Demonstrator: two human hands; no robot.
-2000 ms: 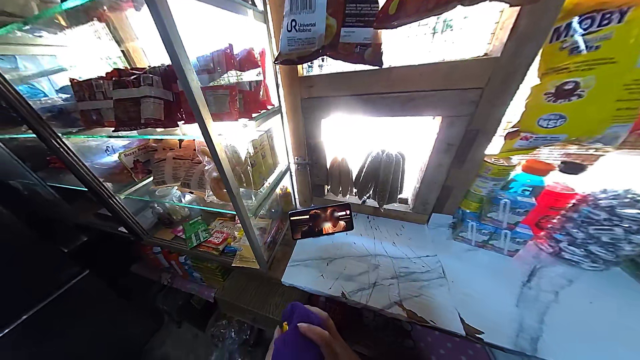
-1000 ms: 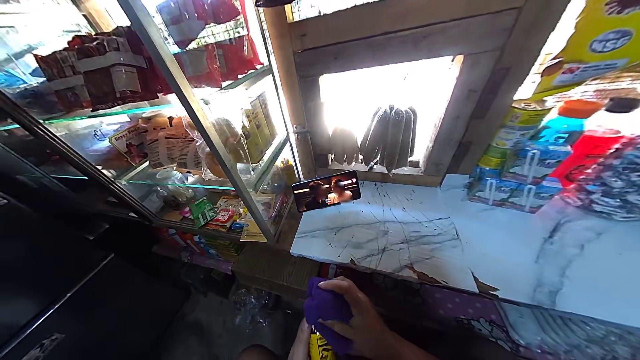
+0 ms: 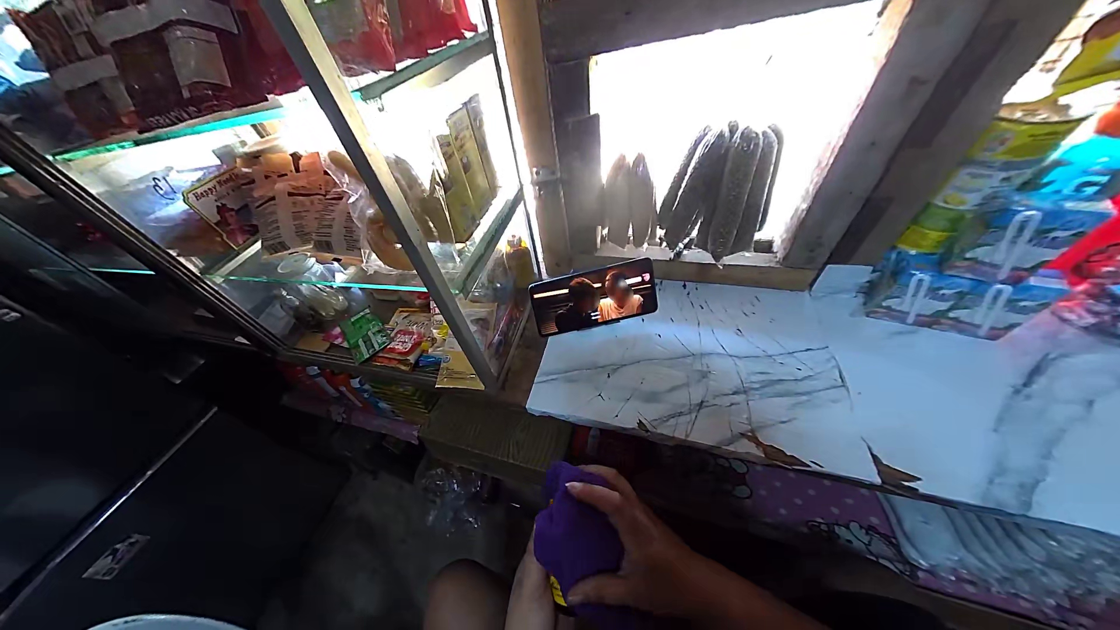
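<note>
A purple cloth [image 3: 577, 534] is bunched in my right hand [image 3: 639, 542], whose fingers curl over its top and side. Beneath it, a yellow item [image 3: 557, 591] shows only in part; its kind cannot be told. My left hand [image 3: 527, 582] is against the left side of the cloth and the yellow item, mostly hidden by them. Beyond my hands, a smartphone [image 3: 593, 297] leans on the marble-patterned counter [image 3: 700, 367], its screen lit with a picture of two people.
A glass display case [image 3: 385, 192] with packaged goods stands at the left. Long filled plastic bags [image 3: 726, 188] hang in the window. Bundled packs [image 3: 971, 280] sit at the counter's right. A wooden ledge [image 3: 494, 433] juts out below, near a clear plastic bag [image 3: 455, 494]. My knee is at the bottom.
My right hand has shifted its hold on the purple cloth. The yellow item, plainer one second ago below the cloth, is now mostly covered. The view has tilted down since two seconds ago.
</note>
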